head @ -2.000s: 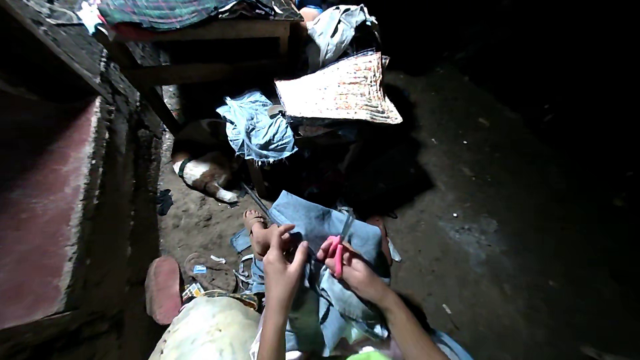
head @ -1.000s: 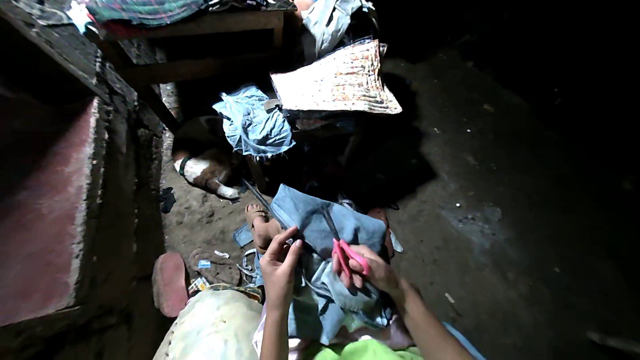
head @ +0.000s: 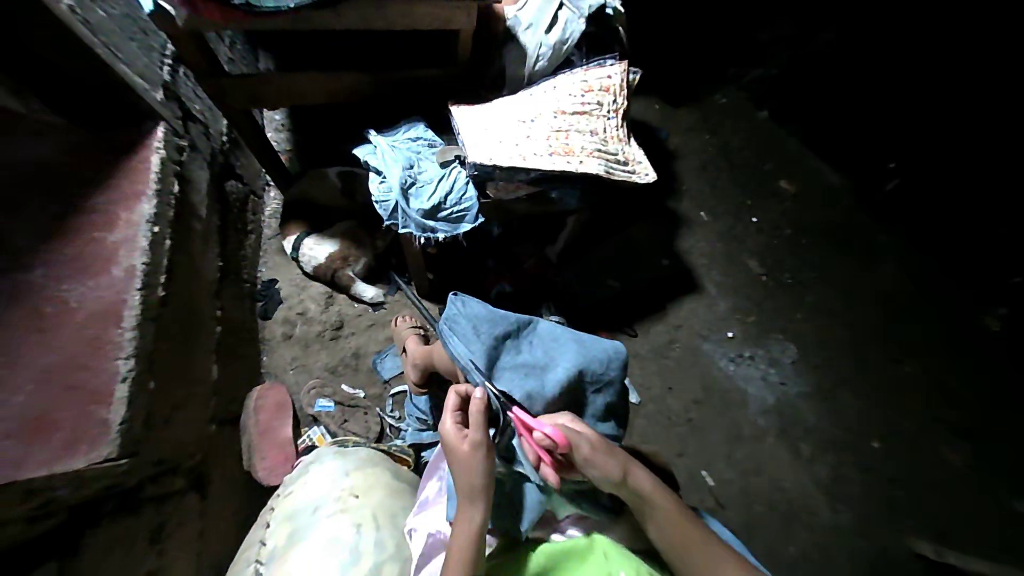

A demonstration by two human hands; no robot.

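Pink-handled scissors point(head: 540, 436) are in my right hand point(head: 580, 456), their dark blades pointing up and left at the edge of a blue denim piece point(head: 536, 352). The denim lies over my lap and leg. My left hand point(head: 468, 420) pinches the denim's left edge between thumb and fingers, just left of the blades. A long, dark, narrow strip point(head: 416, 302) runs up and left along that edge; what it is I cannot tell. How far the blades are apart is unclear.
A brown and white dog point(head: 328, 256) lies beneath a wooden table point(head: 344, 18). Light blue cloth point(head: 420, 180) hangs beside a patterned cloth pad point(head: 560, 120). At the lower left are a pale stuffed sack point(head: 336, 512) and a reddish slipper point(head: 269, 432). Small scraps litter the dirt floor.
The scissors, held upright over the denim one second ago, are now tilted left at its edge. My right hand has come closer to my left hand.
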